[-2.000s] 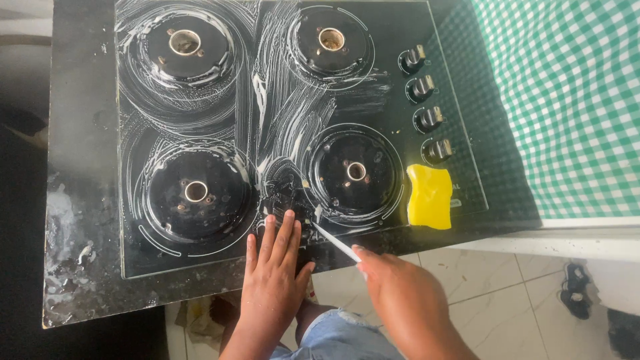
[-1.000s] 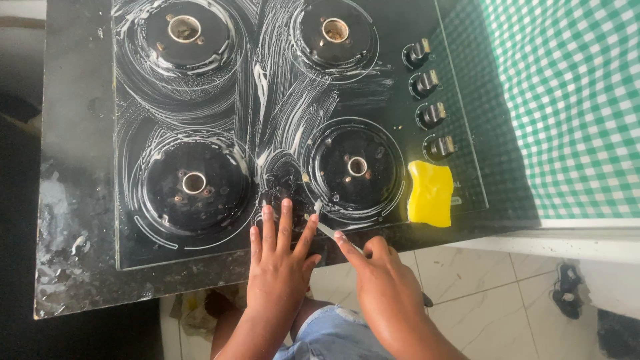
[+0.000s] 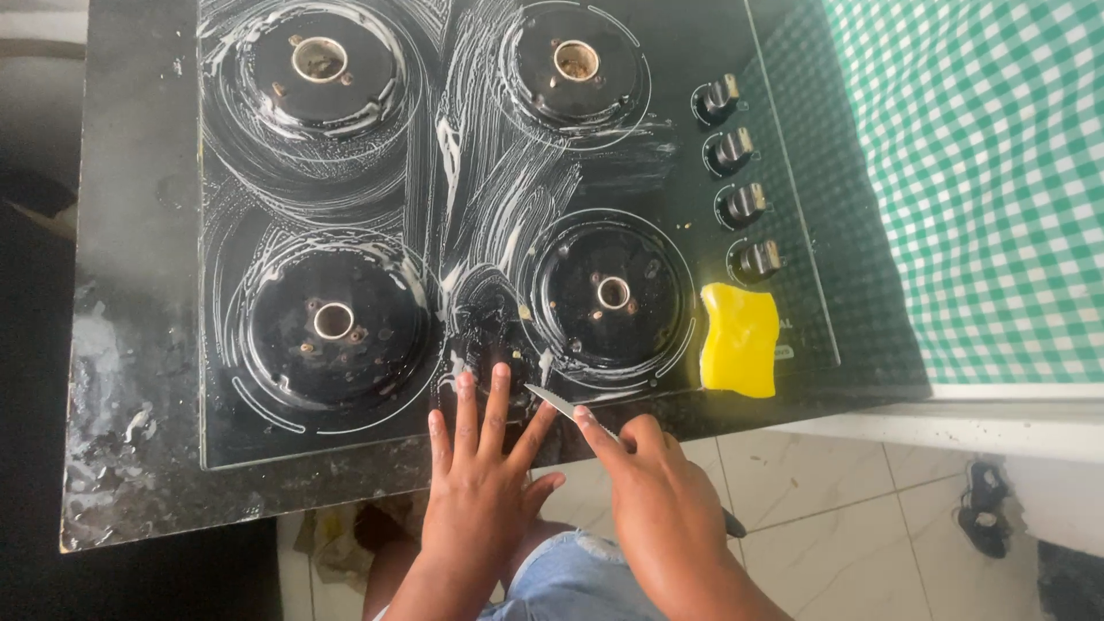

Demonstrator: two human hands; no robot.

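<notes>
A black glass gas cooktop is streaked with white suds around its burner bases. My left hand lies with fingers spread over the cooktop's front edge, fingertips on the glass between the two front burners. In my right hand is a serrated knife, its blade pointing up and left, its tip near the left index finger and thumb side; the dark handle end shows below the palm. Small pale bits lie on the glass above the fingertips. A yellow sponge rests at the cooktop's front right, below the control knobs.
The dark countertop is wet at its left front corner. A green and white checked cloth covers the surface at right. Below are floor tiles, a dark shoe and my denim-clad lap.
The knife blade, raised clear of the left hand's side two seconds ago, now lies lower and partly beneath my right index finger. My left fingers have spread wider.
</notes>
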